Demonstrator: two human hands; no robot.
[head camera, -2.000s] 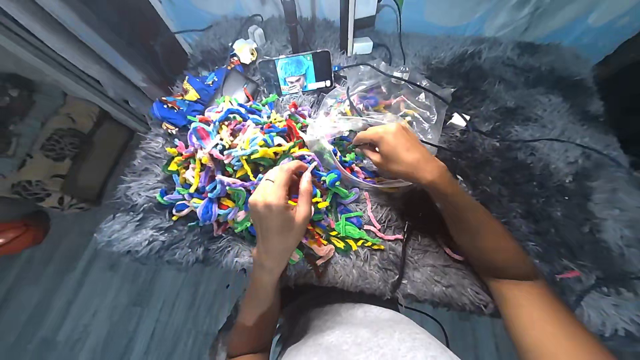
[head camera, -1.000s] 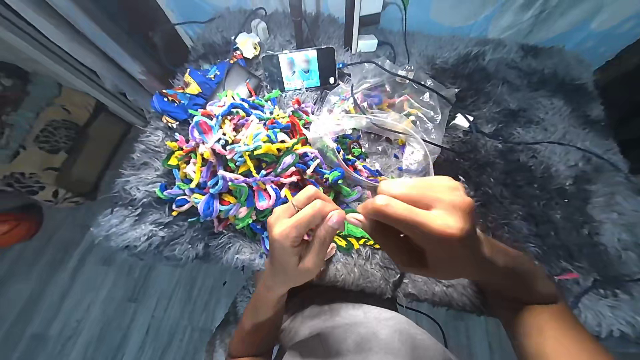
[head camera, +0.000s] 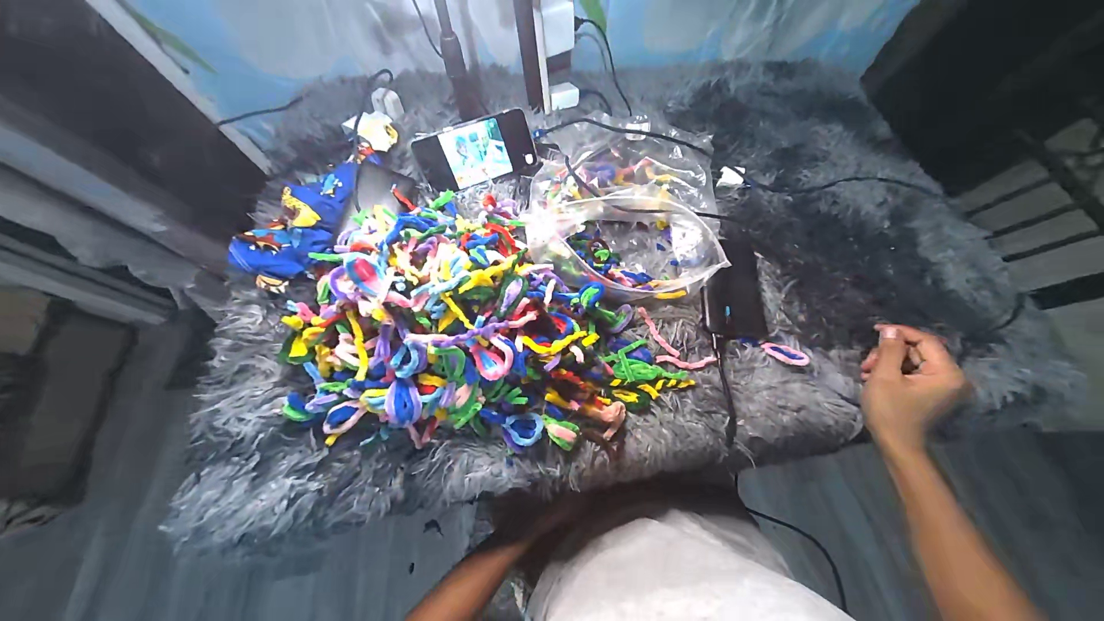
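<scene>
A heap of bent and looped pipe cleaners in many colours lies on a grey fluffy rug. Beside it, a clear plastic bag lies with its mouth toward me and more coloured pieces inside. My right hand is over the rug at the right, its fingers curled and thumb near the index finger; whether something small is between them cannot be told. A pink loop with a dark middle lies to the left of that hand. Of my left arm only the forearm shows at the bottom; the left hand is hidden below the rug's edge.
A phone with a lit screen leans behind the heap. A black power bank or phone lies right of the bag, with dark cables running across the rug. Blue printed cloth is at the left, and a white plug at the back.
My hands have parted from in front of the heap: the right one has moved off to the right, and the left one has dropped out of sight at the bottom.
</scene>
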